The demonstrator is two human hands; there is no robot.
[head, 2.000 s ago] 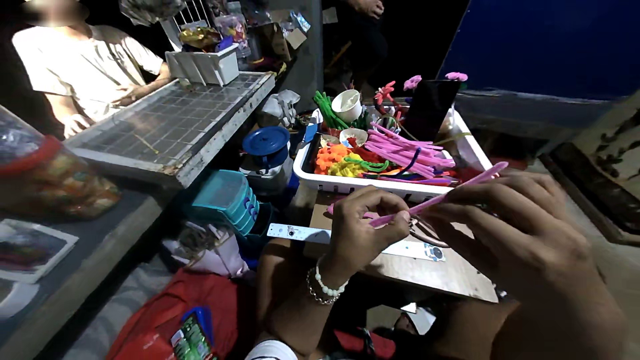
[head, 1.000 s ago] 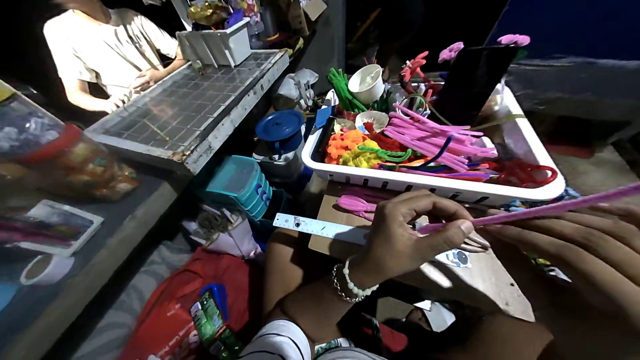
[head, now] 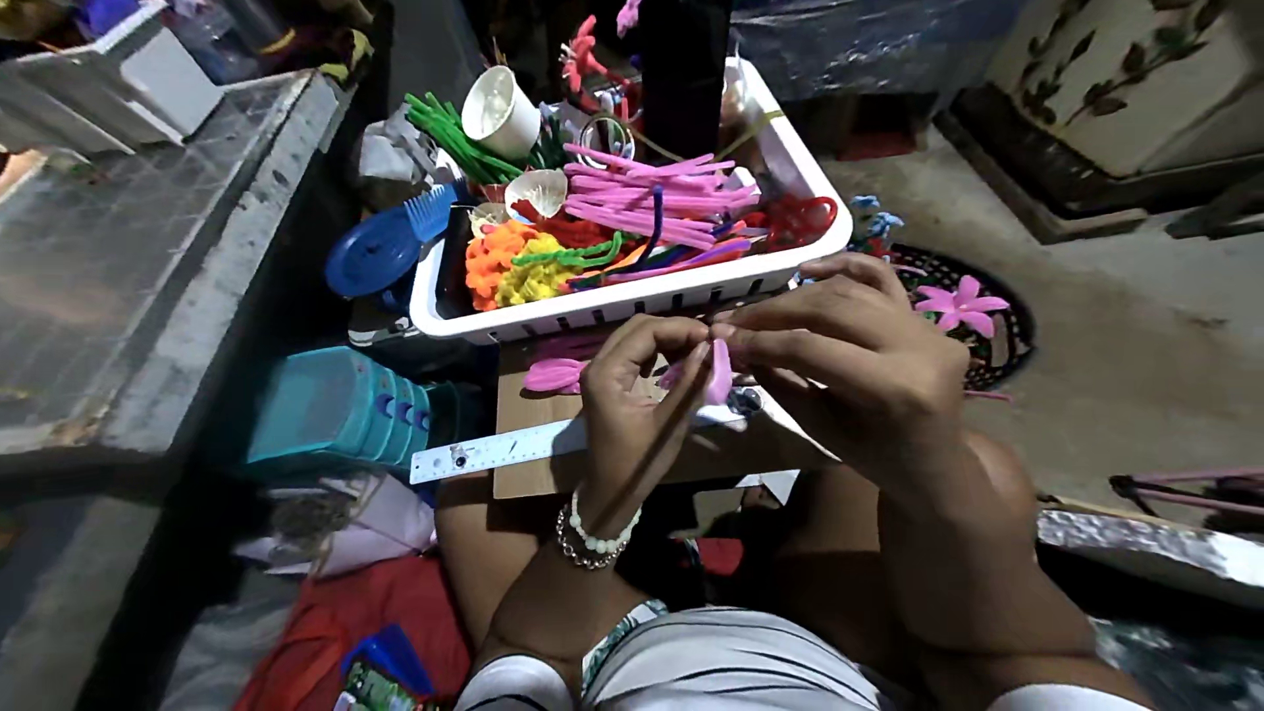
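Observation:
My left hand (head: 642,385), with beaded and chain bracelets at the wrist, pinches a pink pipe cleaner (head: 720,372) that is bent into a loop. The fingertips of my right hand (head: 839,355) meet the left ones at its upper end. Under my hands lie a brown board (head: 533,479) and a white ruler (head: 504,450). A bundle of pink pipe-cleaner loops (head: 555,376) rests on the board, left of my left hand. Just beyond stands a white plastic basket (head: 632,301) with pink pipe cleaners (head: 652,202), green ones (head: 459,138), and orange (head: 499,262) and yellow (head: 533,281) fuzzy pieces.
A blue lid (head: 373,255) and teal drawers (head: 341,405) are left of the basket, beside a tiled counter (head: 128,247). A red bag (head: 365,632) lies low on the left. Right of the basket, a pink flower (head: 962,304) sits over a dark round basket (head: 1017,346).
The long straight pink pipe cleaner that stretched between my hands is now bent into a short loop. My right hand has come in close to my left. The view has turned down and right.

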